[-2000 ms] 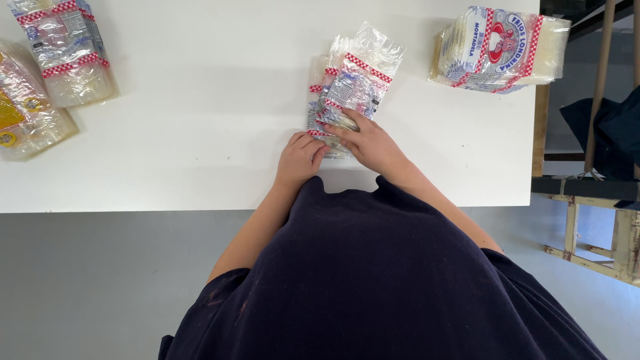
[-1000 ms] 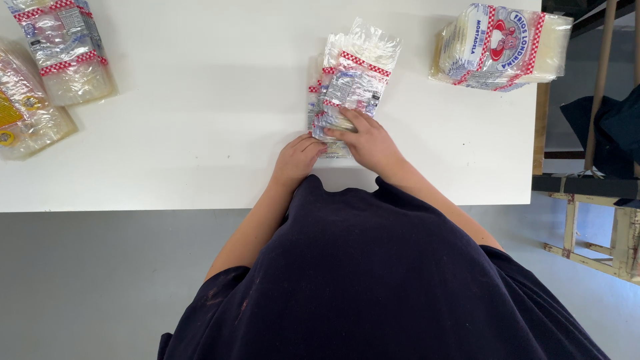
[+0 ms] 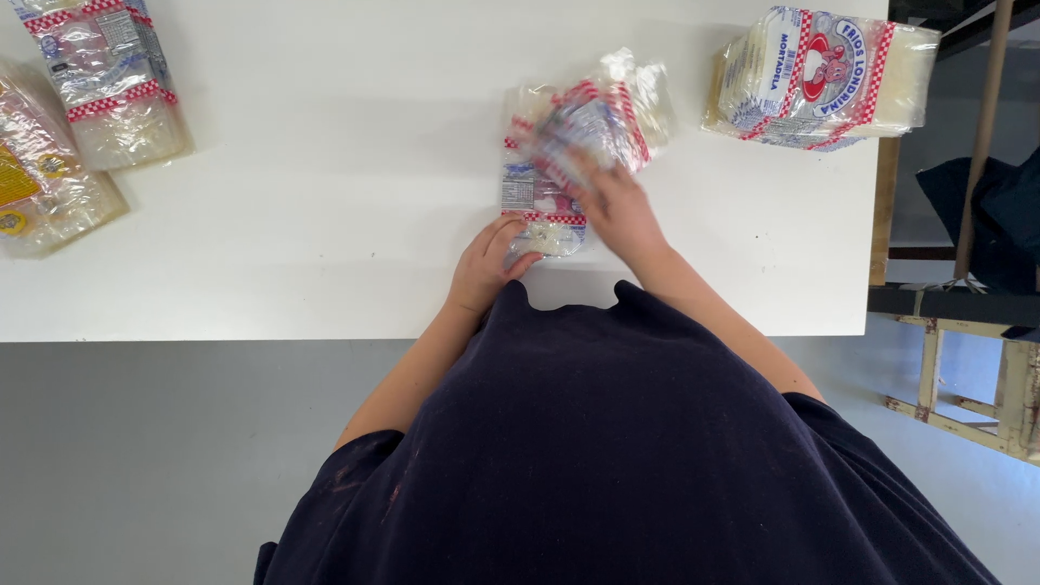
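Observation:
Flat printed plastic food bags with red checkered bands lie at the middle of the white table, in front of my body. My left hand rests on the near left corner of the lower bag, its fingertips on the clear end. Above it, my right hand grips the near edge of a crumpled plastic bag, which is blurred by motion and tilted over the lower one. Part of the lower bag is hidden under the crumpled one, so how many bags lie there I cannot tell.
A thick stack of printed plastic bags lies at the table's right end. Another bag stack is at the far left, beside bags with yellow print. The white table's near edge runs before me. A metal-framed stand is at right.
My right hand has lifted the near end of the upper bag and turned it leftward, uncovering more of the lower bag. My left hand has stayed at the near left corner.

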